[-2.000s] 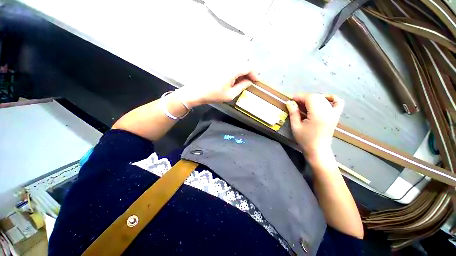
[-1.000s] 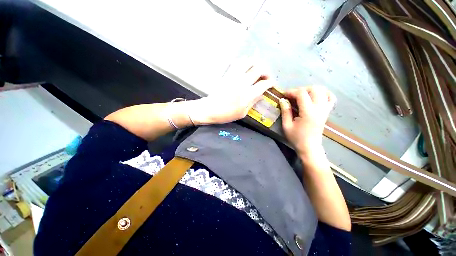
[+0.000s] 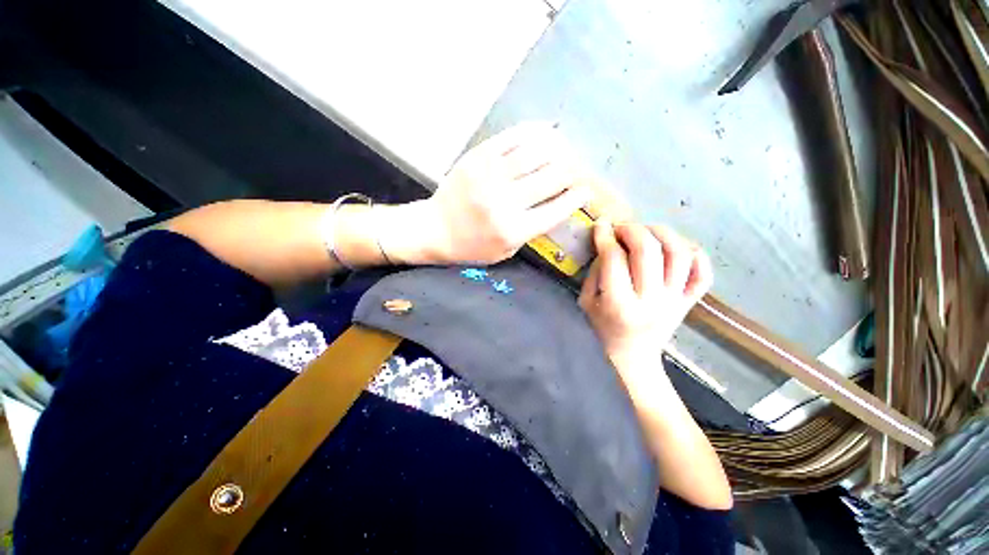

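A yellow-edged jig [image 3: 562,247] lies at the near edge of the grey board [image 3: 640,119], partly covered by my hands. A brown strap [image 3: 808,374] with a pale centre stripe runs from under my right hand down to the right. My right hand [image 3: 645,282] has its fingers bent over the strap at the jig's right side. My left hand [image 3: 499,201] lies over the jig's left part, fingers curled towards the right hand. The strap's end and the left fingertips' contact are hidden.
A hammer with a dark head [image 3: 775,46] and brown handle [image 3: 838,163] lies on the board at upper right. A large heap of striped straps [image 3: 911,239] is at the right, more straps [image 3: 792,455] below. Grey-silver pieces [image 3: 933,499] are at lower right, blue plastic [image 3: 81,287] at left.
My left hand has moved right, from the jig's far left corner to over the jig, covering more of it. My right hand's fingers have curled down over the jig's right end. The view has shifted.
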